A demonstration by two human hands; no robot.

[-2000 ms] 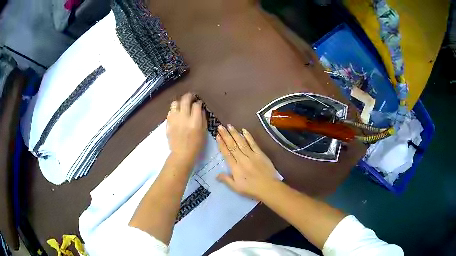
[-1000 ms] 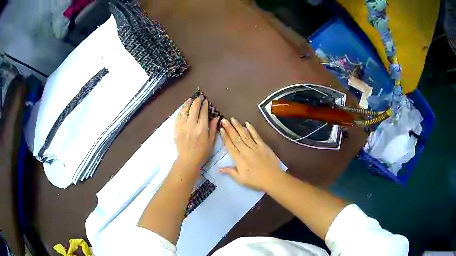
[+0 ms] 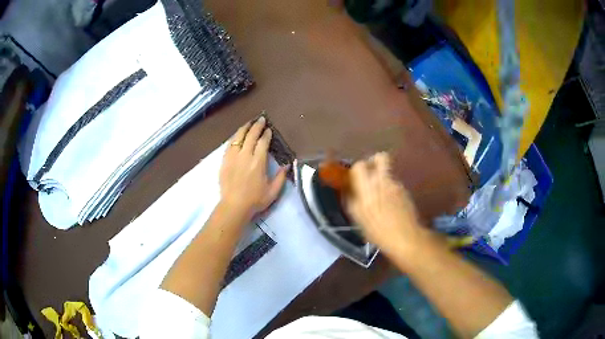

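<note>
A white-backed sleeve piece lies on the brown table in front of me, with a dark strip lengthwise on it. Its turned-up dark hem runs along the far end. My left hand lies flat on the piece beside the hem, fingertips at the hem's far corner. My right hand, blurred, grips the orange-brown handle of the steam iron. The iron is at the right end of the sleeve piece, beside the hem. Whether its soleplate presses on the cloth cannot be told.
A stack of sleeve pieces with dark edges lies at the far left. A yellow cloth tie is at the lower left. A blue basket of white scraps stands right of the brown table. The blurred wrapped hose hangs over it.
My right hand has left the cloth and taken hold of the iron, which has moved left from the bare table to the sleeve piece. My left hand stays on the piece, fingers near the hem.
</note>
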